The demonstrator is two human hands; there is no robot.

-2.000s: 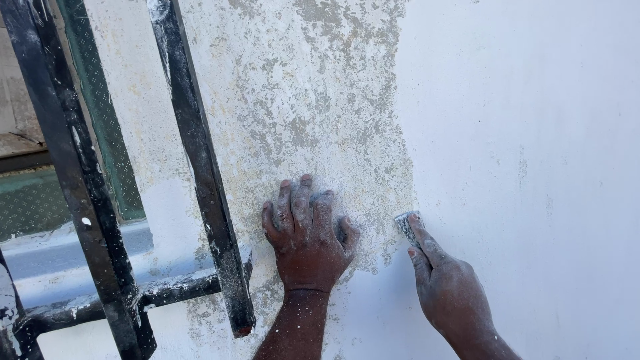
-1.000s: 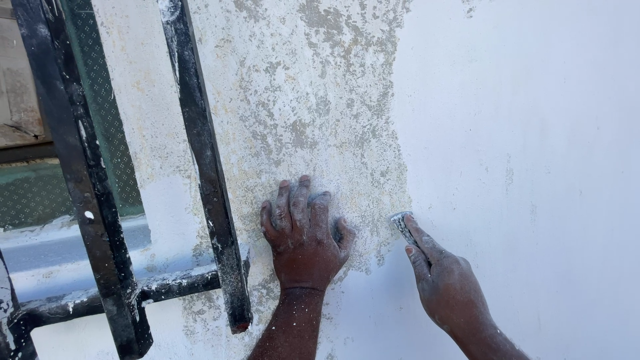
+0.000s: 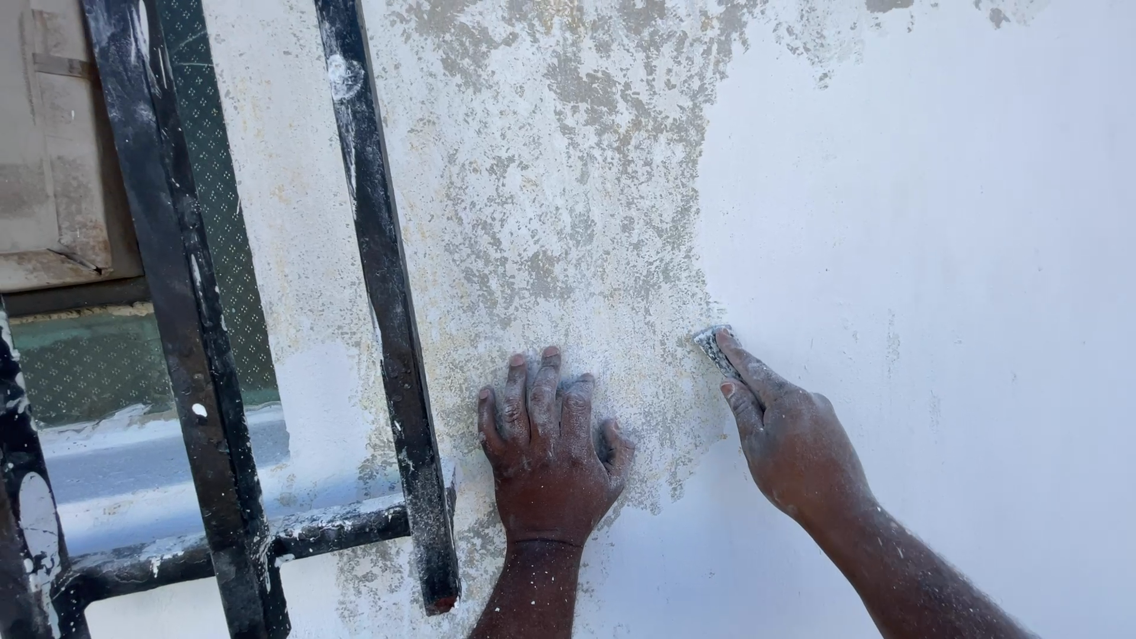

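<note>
My left hand point(image 3: 555, 453) lies against the patchy, worn part of a wall point(image 3: 568, 222), fingers spread and dusted with white; nothing shows in it. To its right, my right hand point(image 3: 790, 444) grips a small speckled scraper-like piece point(image 3: 717, 351), mostly hidden by the fingers, so its exact kind cannot be told. The index finger lies along it. The piece is at the border between the rough, grey-flecked surface and the smooth white coating point(image 3: 932, 222) on the right.
Black metal bars point(image 3: 390, 266) spattered with white stand at the left, near my left hand, joined low down by a crossbar point(image 3: 342, 528). Behind them are a patterned green strip point(image 3: 226, 195), a pale sill point(image 3: 133, 479) and a brownish panel point(image 3: 53, 151).
</note>
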